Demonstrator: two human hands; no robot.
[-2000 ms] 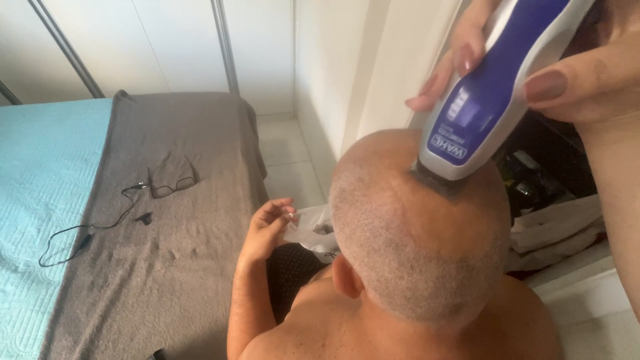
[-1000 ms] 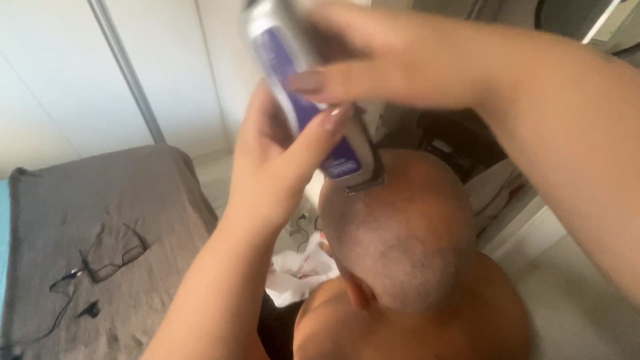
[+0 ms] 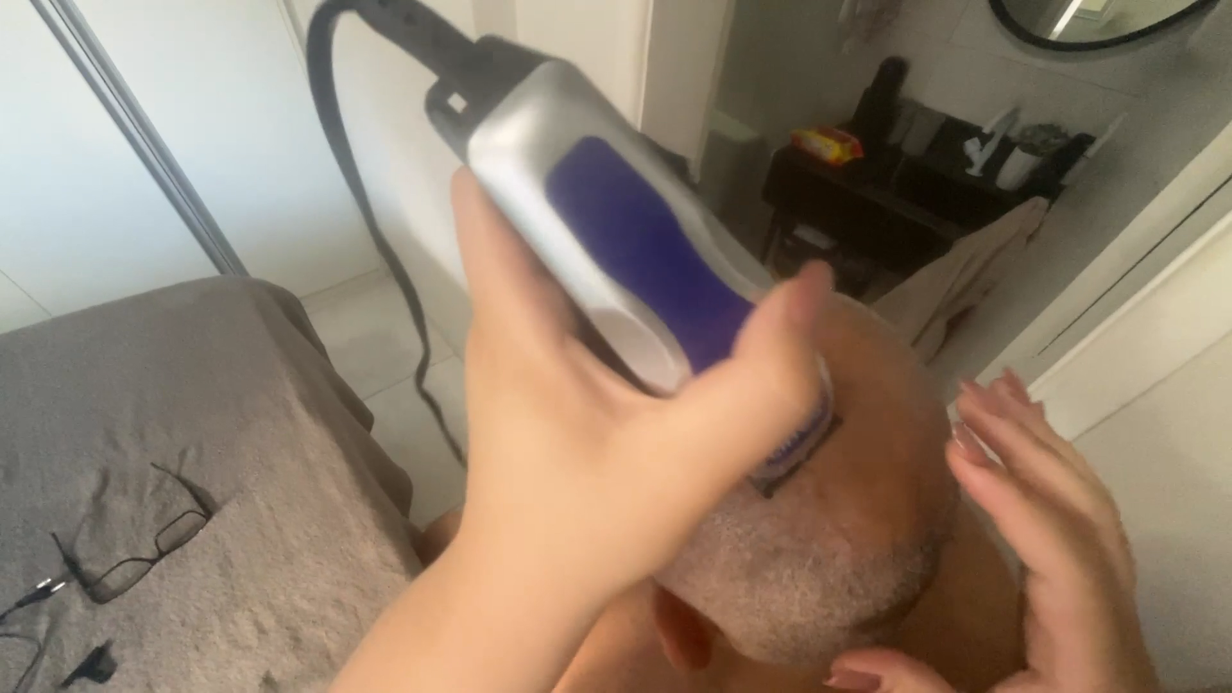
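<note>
My left hand [image 3: 597, 433] grips a corded Wahl hair clipper [image 3: 645, 241], silver with a blue panel. The clipper's blade end rests against the closely cropped head [image 3: 828, 539] of a seated person, seen from behind. A black power cord [image 3: 371, 212] loops down from the clipper's upper end. At the right side of that head, my right hand [image 3: 1049, 510] holds nothing, with its fingers spread; whether it touches the head I cannot tell.
A bed with a grey cover [image 3: 318, 452] is at the left, with eyeglasses [image 3: 144, 563], a cable plug [image 3: 43, 589] and a small black piece [image 3: 91, 664] on it. Behind, a dark vanity [image 3: 857, 188] stands beyond a doorway with a white frame [image 3: 1126, 337].
The clipper, earlier held with both hands near it, is now in my left hand alone. My right hand has moved off it to the right side of the head.
</note>
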